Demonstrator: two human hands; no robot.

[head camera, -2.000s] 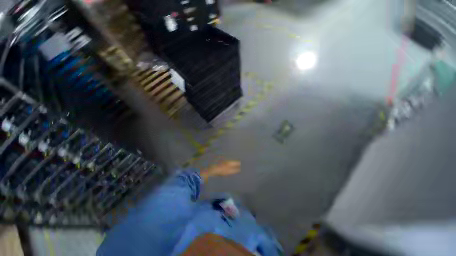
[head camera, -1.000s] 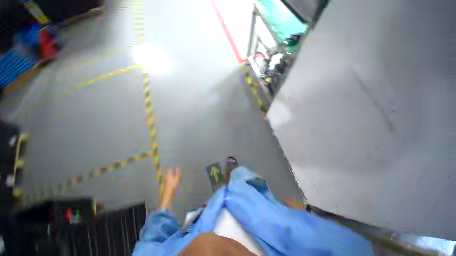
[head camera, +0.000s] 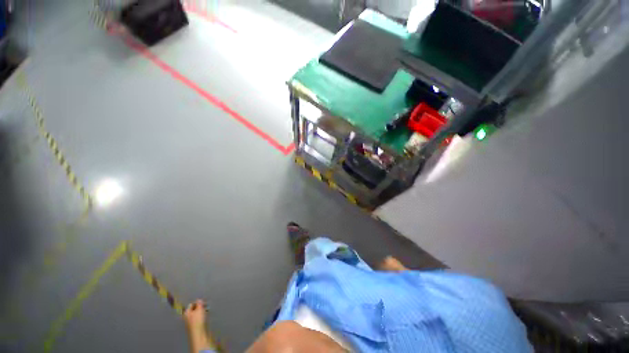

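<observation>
My left hand [head camera: 196, 318] hangs low at the lower left over the grey floor. It is small, with loosely bent fingers, and no object shows in it. My right hand [head camera: 393, 264] shows only in part beyond the light blue smock; its fingers are unclear. A green-topped workbench [head camera: 324, 87] stands ahead, right of centre, apart from both hands. A flat black sheet or mat [head camera: 364, 54] and a red bin [head camera: 427, 120] are on it.
A large grey-white panel [head camera: 524, 186] stands close on the right. A black crate or box [head camera: 153, 19] is on the floor at the upper left. Red tape [head camera: 207, 96] and yellow-black tape [head camera: 58, 153] mark the grey floor. A shoe [head camera: 298, 238] shows below the bench.
The view has swung right and forward; the black stacks and pallet have left the picture. The green-topped bench now shows more fully. My left hand appears lower and further left.
</observation>
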